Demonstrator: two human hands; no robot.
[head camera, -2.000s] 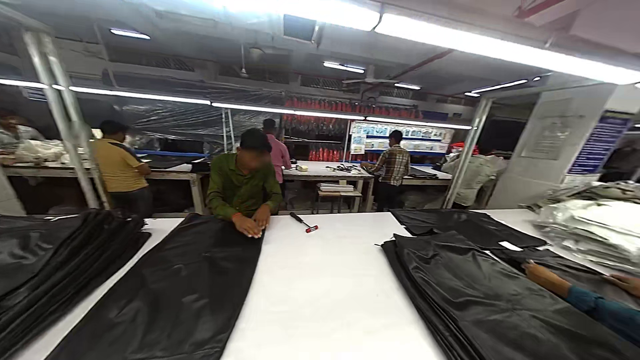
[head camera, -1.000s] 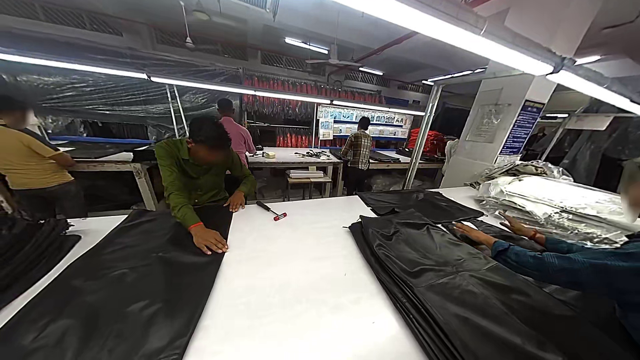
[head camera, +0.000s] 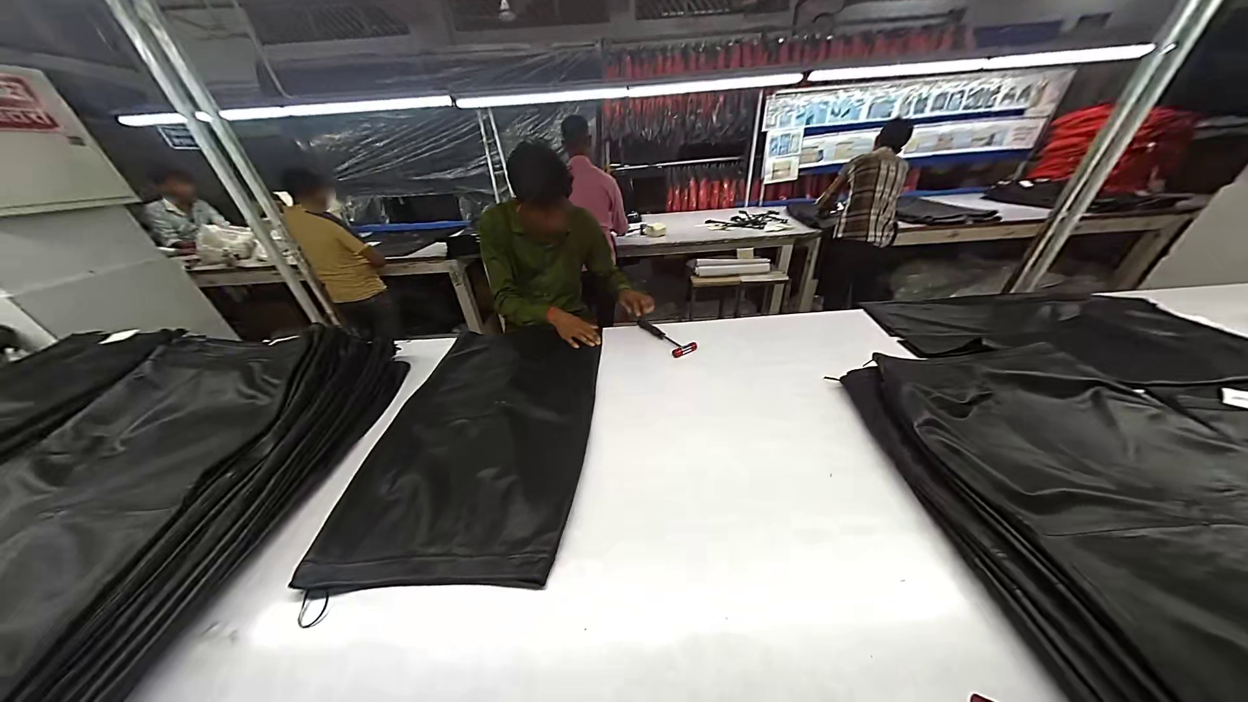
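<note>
Neither my left hand nor my right hand is in view. A black garment piece (head camera: 468, 468) lies flat on the white table (head camera: 721, 546), a thin cord loop (head camera: 313, 608) sticking out at its near left corner. Across the table a person in a green shirt rests one hand (head camera: 575, 329) on its far end and holds the other (head camera: 637, 301) above the dark handle of a red-headed tool (head camera: 685, 349). A thick stack of black garments (head camera: 185, 468) fills the left side, and another stack (head camera: 1092, 487) fills the right.
More black fabric (head camera: 1072, 327) lies at the back right, beyond the right stack. Metal posts (head camera: 1121, 146) rise at both sides. Several other people stand or sit at a rear bench (head camera: 702, 229); a pile of red items (head camera: 1111, 146) is behind it.
The person in green has moved one hand toward the tool. The co-worker's hands at the right, seen earlier, are out of view. The view has turned left since one second ago.
</note>
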